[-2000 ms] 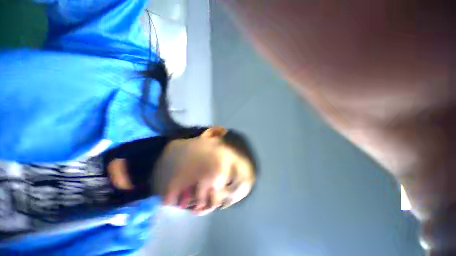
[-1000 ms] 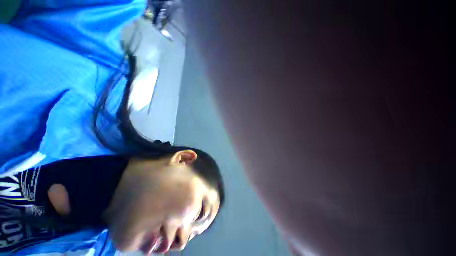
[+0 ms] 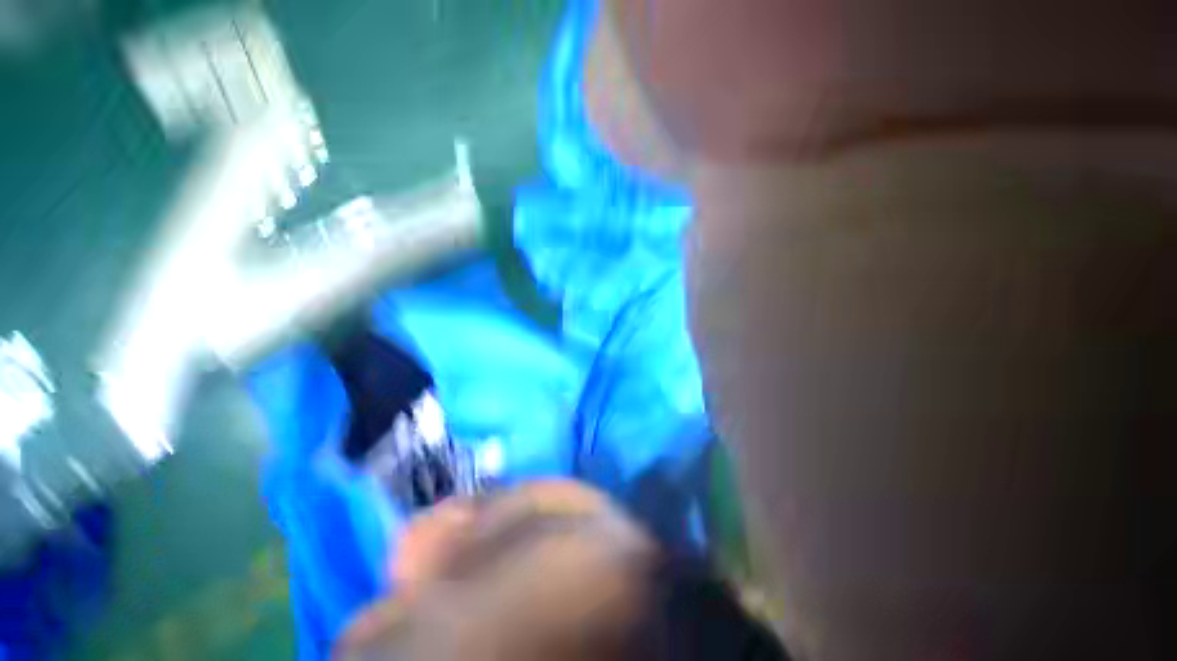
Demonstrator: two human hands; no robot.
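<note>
A very large, blurred, skin-toned surface fills the right side, close to the lens. It looks like part of a hand, but I cannot tell which hand, or whether it holds anything. No other hand of mine can be made out. A person in a bright blue smock over a black patterned top is near the picture's middle, with the head cut off at the bottom edge. Long bright white strips, too blurred to identify, lie across the upper left.
A dark green background shows behind the white strips. Another bright white shape is at the left edge, with a dark blue patch below it. The view is tilted and smeared by motion.
The view has swung sharply. The grey background is gone, and green with white strips appears at left. The person's head now lies lower; the skin-toned surface still covers the right.
</note>
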